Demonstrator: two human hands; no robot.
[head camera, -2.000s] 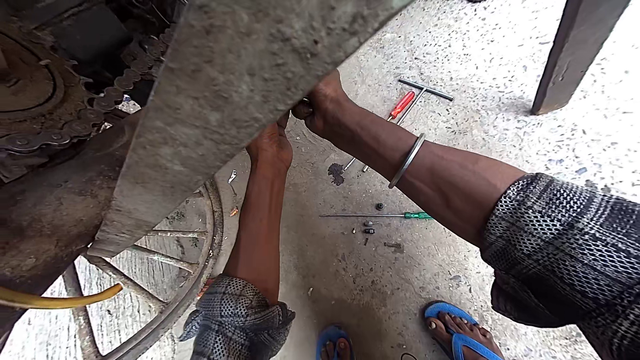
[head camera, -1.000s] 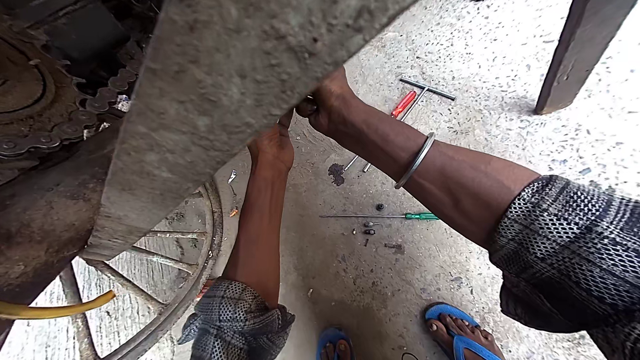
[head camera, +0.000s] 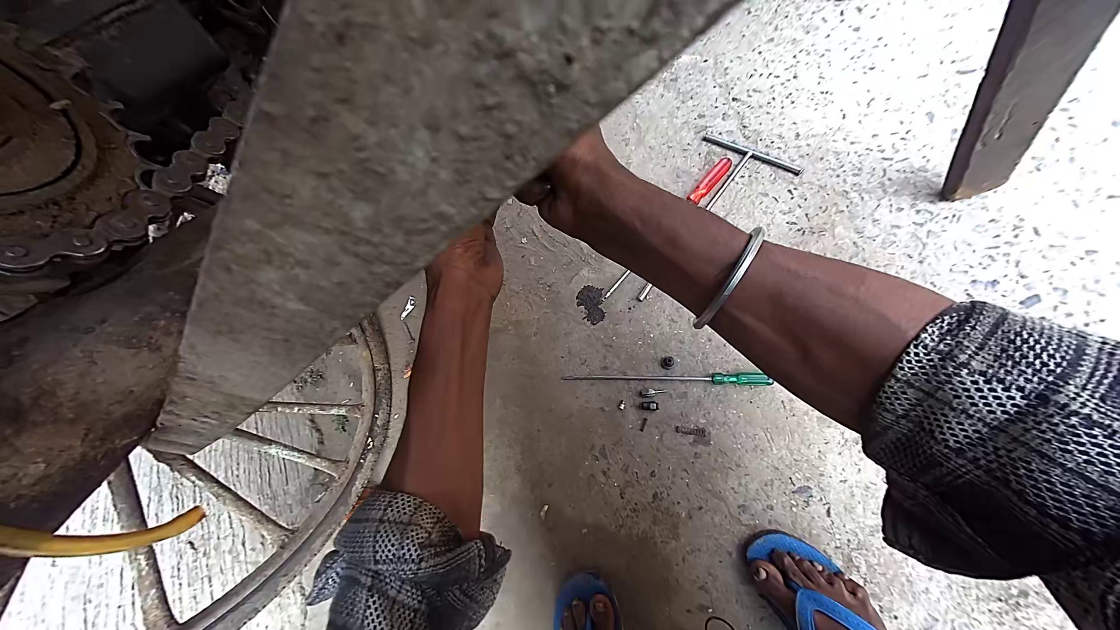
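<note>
A grey, dirt-caked panel (head camera: 367, 175) slants across the head view and covers the fingers of both my hands. My left hand (head camera: 470, 260) reaches up under its lower edge, with only the wrist and back of the hand showing. To its upper right, my right hand (head camera: 573, 184) is bent at the same edge, its curled fingers partly visible; what it holds cannot be seen. A steel bangle (head camera: 731, 278) circles my right forearm. On the floor beyond lie a red-handled screwdriver (head camera: 710, 180) and a T-handle wrench (head camera: 752, 156), partly behind that forearm.
A green-handled screwdriver (head camera: 742, 379) lies by small metal parts (head camera: 649, 405) and a spring (head camera: 691, 430). Left are a drive chain (head camera: 122, 226), a spoked metal wheel (head camera: 378, 411) and a yellow hose (head camera: 105, 544). A dark post (head camera: 1006, 105) stands upper right; blue-sandalled feet (head camera: 814, 582) are below.
</note>
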